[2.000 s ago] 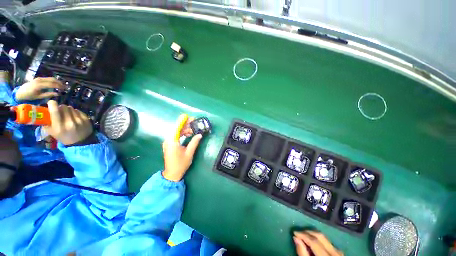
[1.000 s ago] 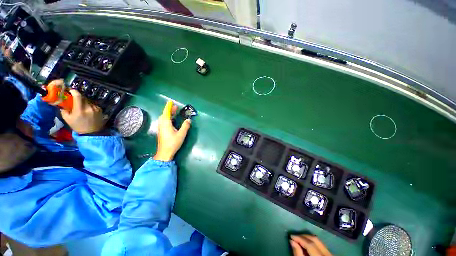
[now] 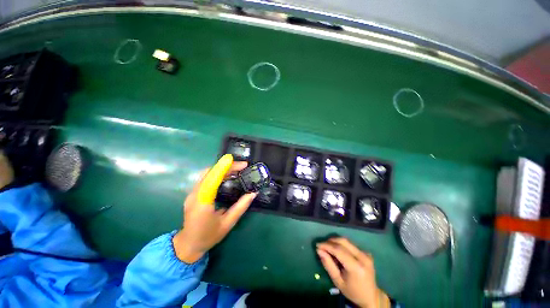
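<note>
My left hand (image 3: pixel 208 210), a yellow cot on one finger, holds a black square housing (image 3: pixel 256 177) between its fingertips. The housing is tilted, above the left end of the black tray (image 3: pixel 348 225). Part of the tray's front row is hidden behind the hand and housing. The second back-row pocket from the left is empty; other visible pockets hold housings with shiny centres. My right hand (image 3: pixel 350 264) is on the mat in front of the tray, fingers loosely curled and slightly apart, nothing visible in it.
A screw dish (image 3: pixel 424 230) and tweezers (image 3: pixel 452 243) are right of the tray. Farther right are an orange screwdriver (image 3: pixel 521 226) and white slotted trays (image 3: pixel 524 192). Left are another round dish (image 3: pixel 64 166), black trays (image 3: pixel 51 90) and a person's blue sleeve (image 3: pixel 42 228). A small black piece (image 3: pixel 166 64) is behind.
The view has swung right. My left hand has moved right with the housing, from beside the tray to above its left end. More of my right hand shows; the neighbour's orange screwdriver is out of view.
</note>
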